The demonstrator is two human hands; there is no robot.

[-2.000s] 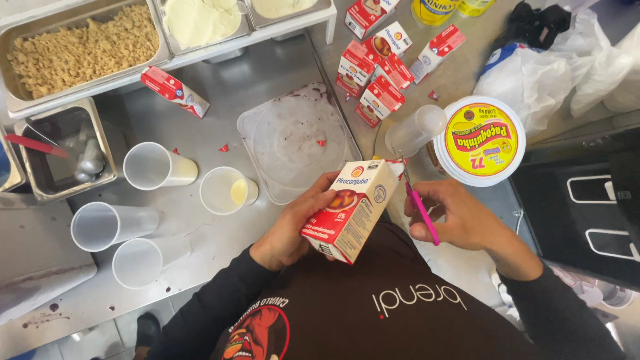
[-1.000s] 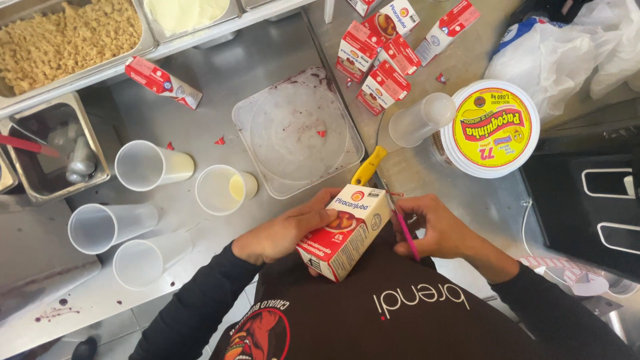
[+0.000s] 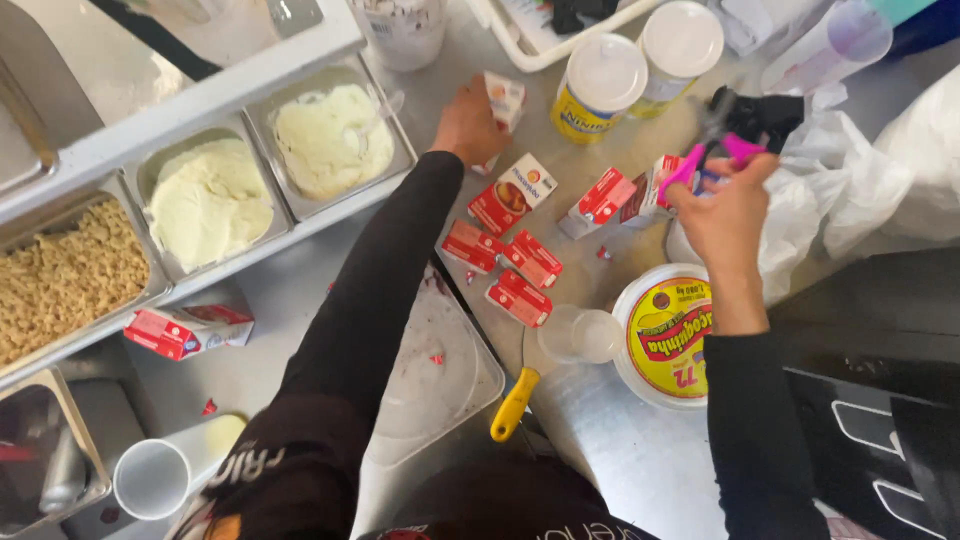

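Note:
My left hand reaches to the back of the counter and grips a red and white carton, partly hidden by the fingers. On the right, my right hand holds pink-handled scissors, fingers at the loops and blades pointing away. Several red and white cartons lie between my hands, one with its printed front up. A yellow-handled tool rests at the counter's edge, near a clear plastic cup and a round tub with a yellow lid.
Metal pans of cream and crumbs line the left shelf. Below are another carton and a plastic cup. A clear lid lies mid-counter. Lidded cans and white plastic bags stand toward the back.
Both hands have moved away from my body toward the back of the counter. The carton held near my chest is no longer there; my left hand is on a carton at the back. The view has shifted.

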